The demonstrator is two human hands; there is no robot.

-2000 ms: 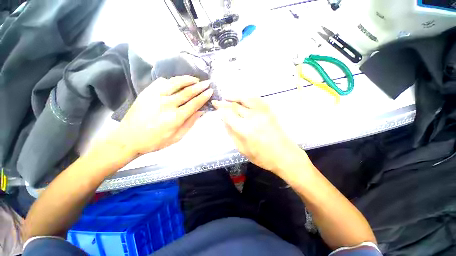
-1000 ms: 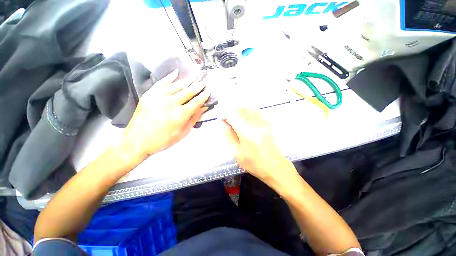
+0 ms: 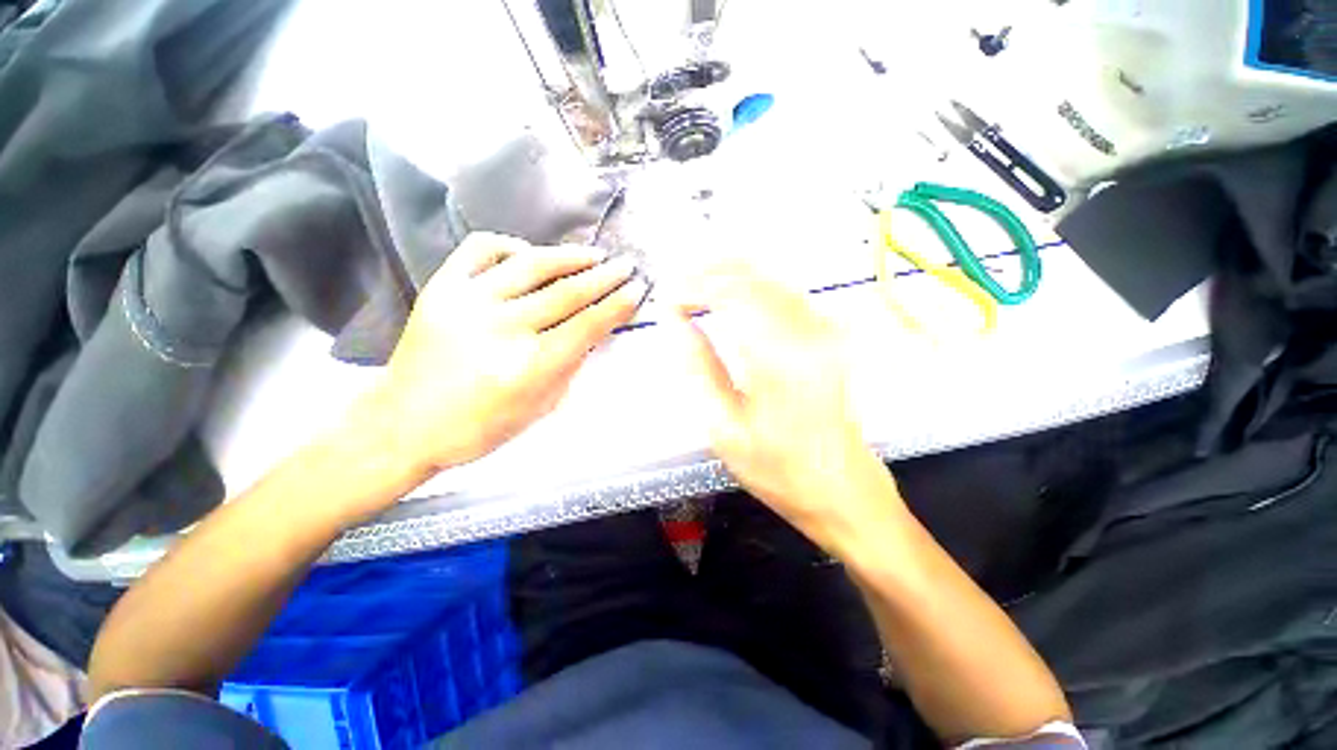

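The dark grey garment lies bunched on the white table left of the needle, with a pale stitched line on one fold. Its narrow end reaches the presser foot of the sewing machine. My left hand lies on this end just in front of the foot, fingertips on the cloth edge; its underside is hidden. My right hand is just right of it, palm down over the bare table, thumb and fingers apart, overexposed; no cloth shows in it.
Scissors with green and yellow loops and black thread snips lie to the right. Dark garments hang at the right. A blue crate is below the table. A ruler strip runs along the near edge. A control panel is at upper right.
The view has shifted. My right hand has moved slightly away from my left hand and the cloth edge since the earliest frame. My left hand stays on the cloth.
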